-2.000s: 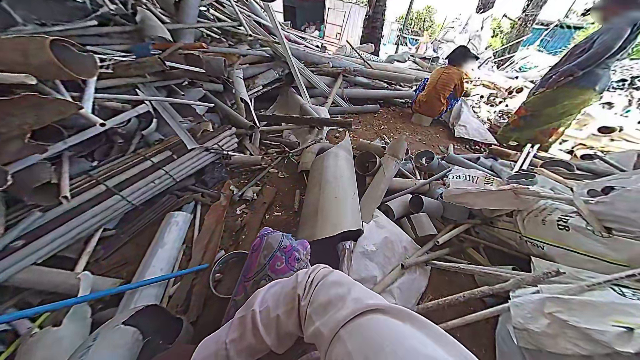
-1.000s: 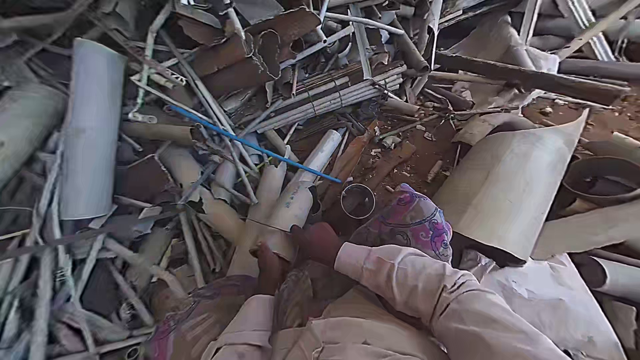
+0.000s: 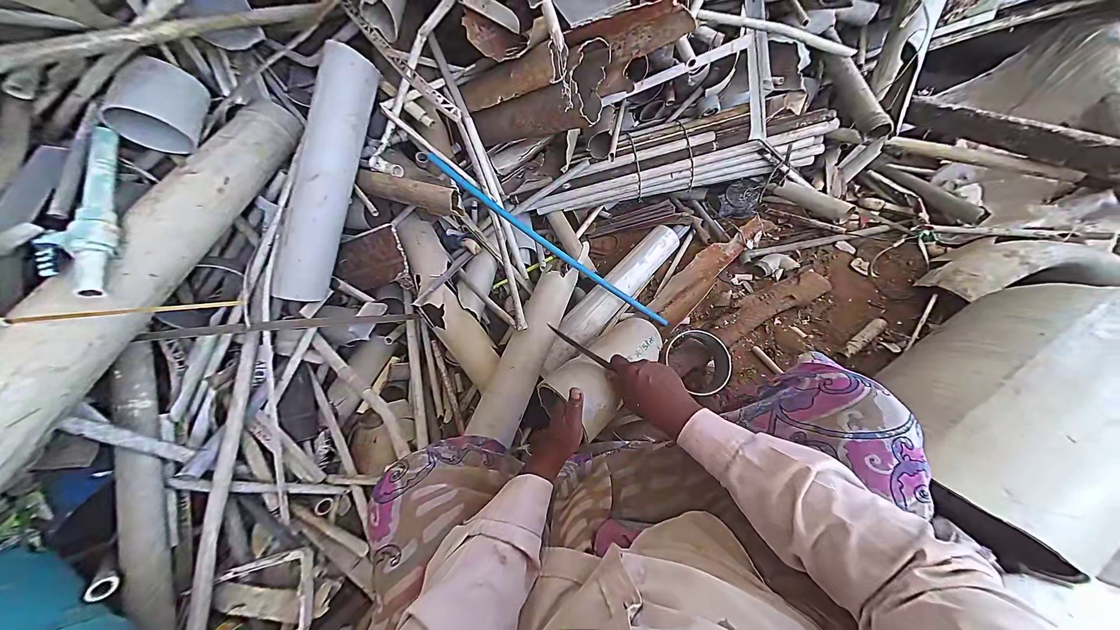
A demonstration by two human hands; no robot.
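Observation:
My right hand (image 3: pixel 652 394) is closed around the handle of a knife (image 3: pixel 577 345), its dark thin blade pointing up and left. Below the blade lies a short, wide cream plastic pipe (image 3: pixel 595 394) with a broken near end and some writing on it. My left hand (image 3: pixel 556 435) is at that broken end, thumb up; whether it grips the rim I cannot tell. A metal-looking ring (image 3: pixel 729 360) is on the ground just right of my right hand. The tip of a thin blue pipe (image 3: pixel 542 238) reaches close above the cream pipe.
Heaped scrap pipes surround me. A large grey pipe (image 3: pixel 328 166) and a long thick pipe (image 3: pixel 192 210) lie at left, a tied bundle of thin pipes (image 3: pixel 691 171) at upper centre. A big curved pipe sheet (image 3: pixel 1015 394) is close on my right. Reddish soil (image 3: pixel 814 271) shows ahead.
The knife, not visible a second ago, now shows in my right hand. Both hands remain near the cream pipe. The view swung down from the yard and the people two seconds ago.

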